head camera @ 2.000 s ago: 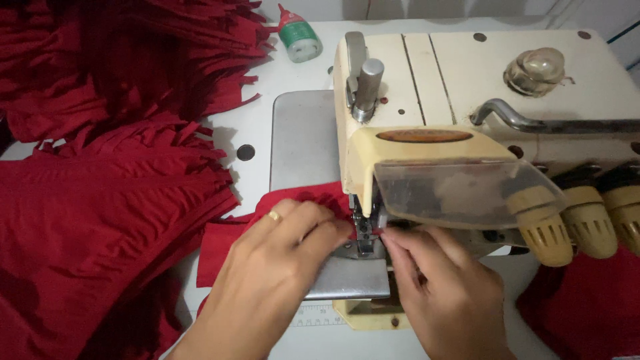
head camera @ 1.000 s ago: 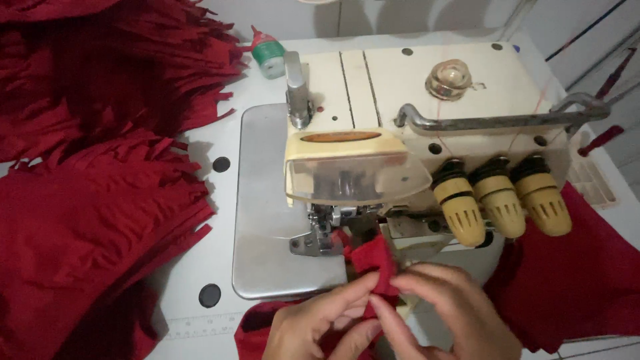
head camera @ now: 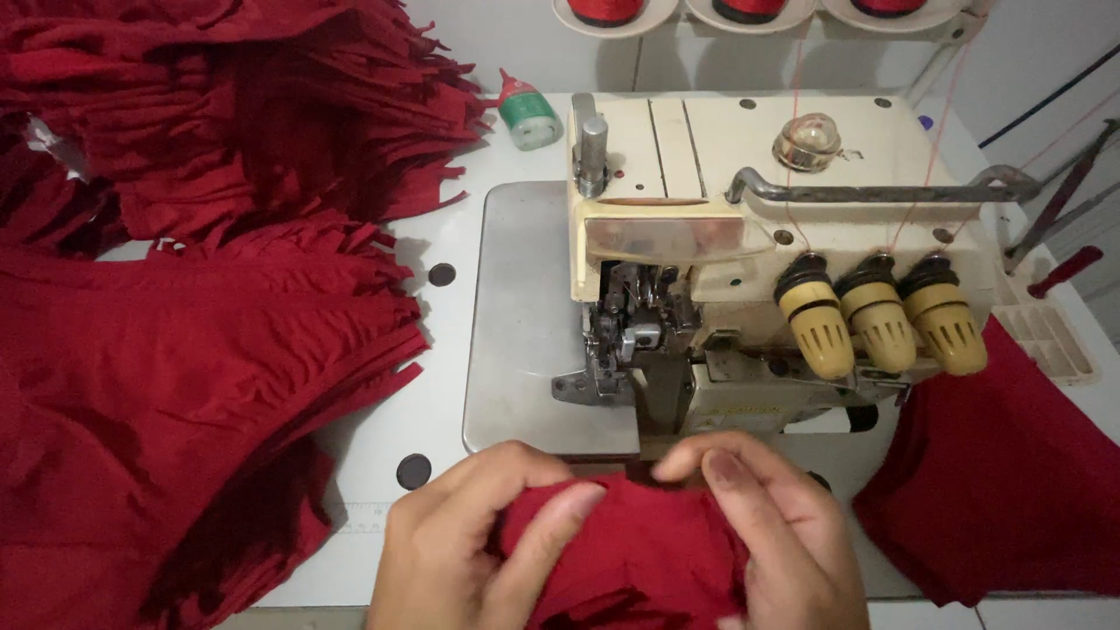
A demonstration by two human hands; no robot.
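A piece of red fabric (head camera: pixel 643 542) is spread between my hands at the bottom centre, in front of the overlock sewing machine (head camera: pixel 682 166). My left hand (head camera: pixel 490 534) grips its left side, the thumb lying on top. At the right side, my right hand (head camera: pixel 779 525) has thumb and forefinger close together by the cloth's upper edge; its lower fingers are partly hidden, and its hold is unclear. The presser foot (head camera: pixel 604 376) and the grey metal work plate (head camera: pixel 525 332) lie just beyond the fabric, apart from it.
Piles of red garments (head camera: pixel 175 350) cover the left side. Another red piece (head camera: pixel 997 481) lies at the right. Behind stands a small green-and-red bottle (head camera: pixel 529 114). Yellow tension knobs (head camera: pixel 818 328) project from the machine's front. A ruler (head camera: pixel 360 517) is partly covered at the left.
Two seconds ago both hands were at the presser foot with red cloth. The cloth has come away from the machine toward me and is now spread between my hands.
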